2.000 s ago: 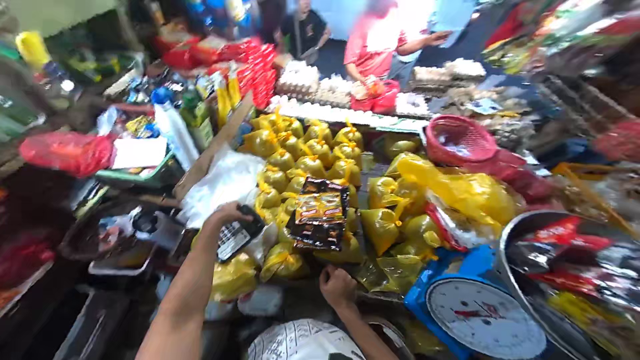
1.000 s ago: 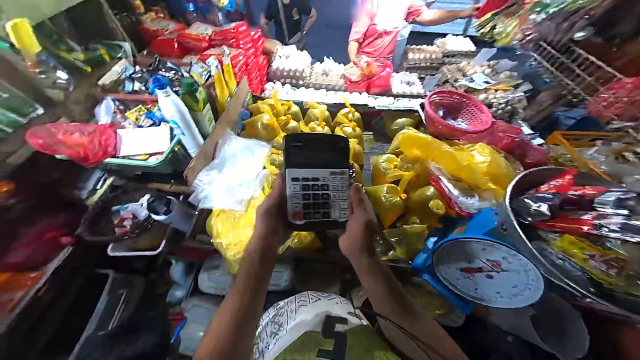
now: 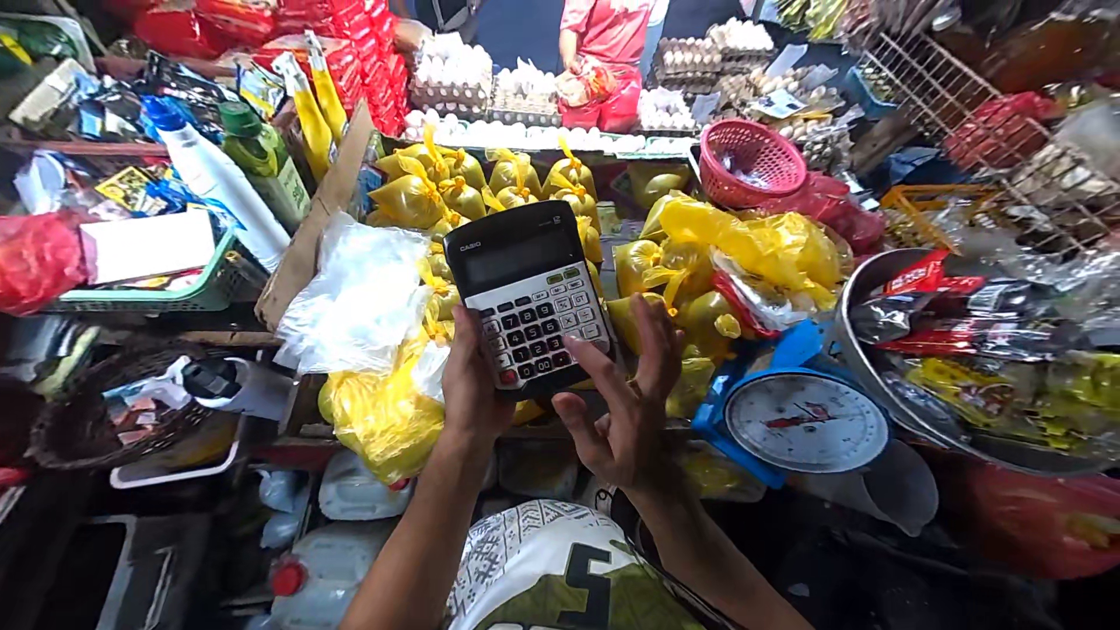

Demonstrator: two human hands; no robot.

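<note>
A black and white Casio desktop calculator [image 3: 528,302] is held up in front of me, tilted a little, with its keys facing me. My left hand [image 3: 477,376] grips its lower left side. My right hand [image 3: 626,394] is over its lower right, fingers spread, the index fingertip at the keys near the bottom. Whether that fingertip presses a key cannot be told. Behind the calculator sit knotted yellow plastic bags [image 3: 409,199], partly hidden by it. Clear plastic bags [image 3: 359,284] lie to its left.
A blue dial scale [image 3: 805,420] and a metal basin [image 3: 853,306] of packets stand at right. A pink basket [image 3: 752,162] and egg trays [image 3: 451,74] are farther back, near a person in red [image 3: 608,35]. Bottles and a green basket [image 3: 144,299] are at left.
My left hand, beside the calculator on the stall two seconds ago, now holds it up. My right hand has let go of the calculator's side and spread over the keys. The brown packets seen earlier are out of sight.
</note>
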